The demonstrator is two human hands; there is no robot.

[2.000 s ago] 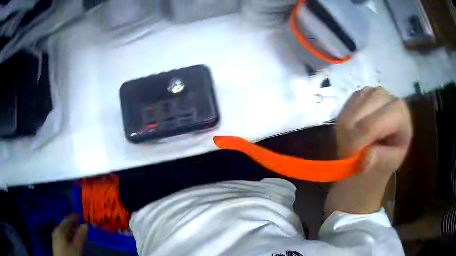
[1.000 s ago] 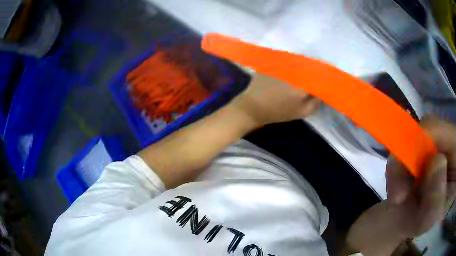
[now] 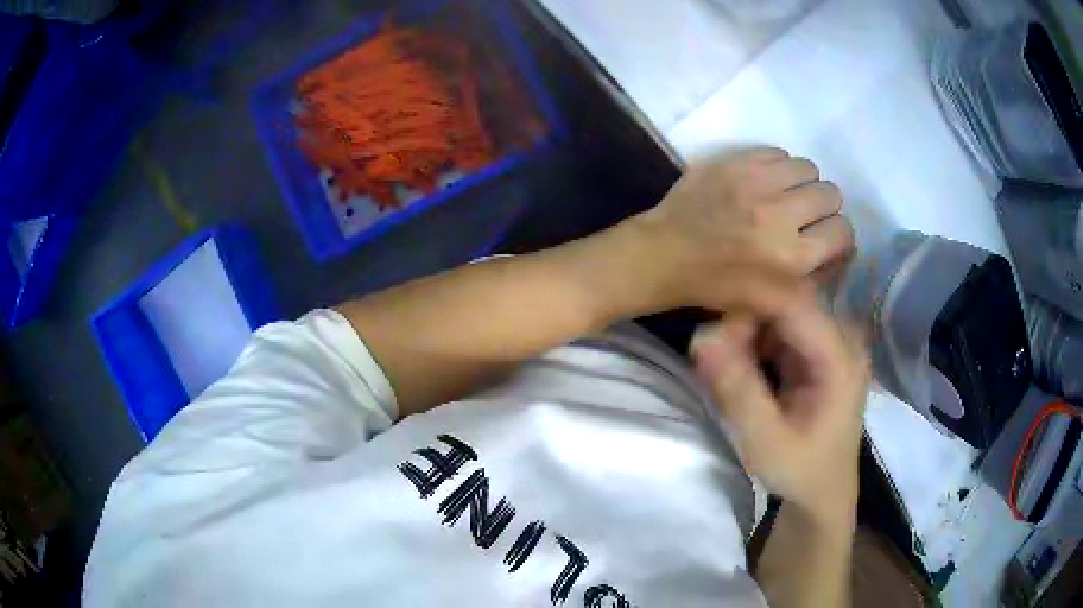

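Observation:
My left hand (image 3: 760, 220) is above the bench's near edge, back of the hand up and fingers curled under. My right hand (image 3: 790, 386) is close against it on the near side, blurred, with its thumb and fingers curled around a dark gap. No strap shows in either hand, and the inside of both grips is hidden. A black power bank (image 3: 989, 344) in a whitish translucent bag stands tilted on the bench, to the right of my hands. A blue bin (image 3: 412, 217) with a tangled pile of orange straps (image 3: 386, 113) sits below the bench at upper left.
A smaller blue box (image 3: 196, 315) with a white inside is at the left. A unit with an orange loop (image 3: 1047, 461) lies at the right edge. More bagged units (image 3: 1009, 101) are at upper right. The white bench cover (image 3: 819, 101) has small dark patches toward the lower right.
The orange strap seen in my right hand is no longer visible. My right hand has moved left to my left hand. The view has shifted, showing more of the bench's right side.

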